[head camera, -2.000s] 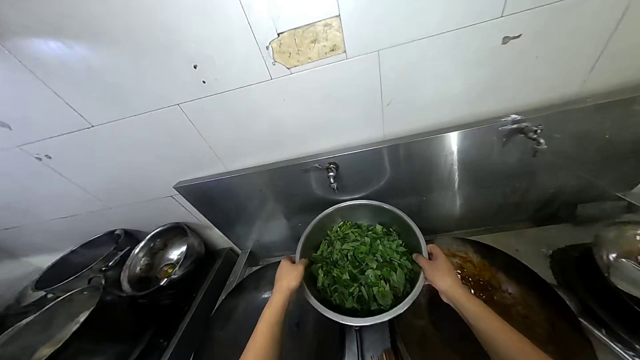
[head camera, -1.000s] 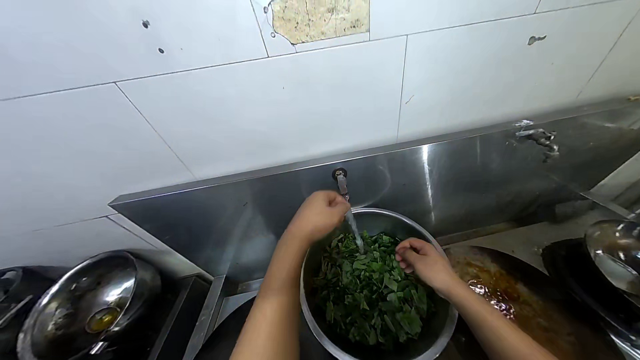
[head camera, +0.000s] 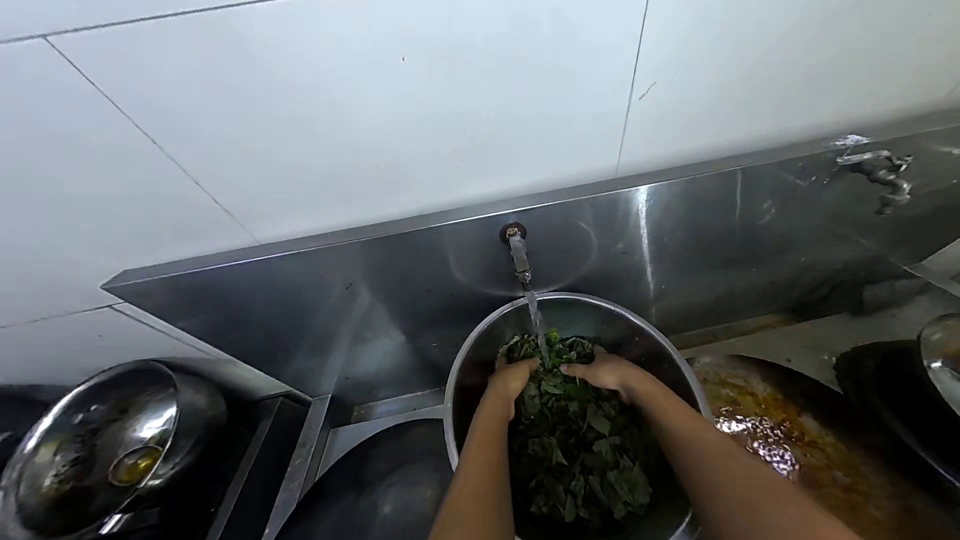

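Note:
A large round metal pot holds leafy greens beneath a wall tap. Water runs from the spout onto the leaves near the far side. My left hand is in the pot, its fingers curved around the left side of a bunch of the greens. Opposite it, my right hand grips the same bunch from the right. The fingertips of both hands are partly hidden among the leaves.
An empty-looking dark wok sits left of the pot. To the right, a wok with reddish-brown oily liquid stands close by. A metal bowl with a ladle is at far left. Another tap juts from the steel backsplash.
Both hands have let go of the pot's rim and moved into the greens. My left hand was at the tap one second ago. Water now runs from it. The view has shifted closer.

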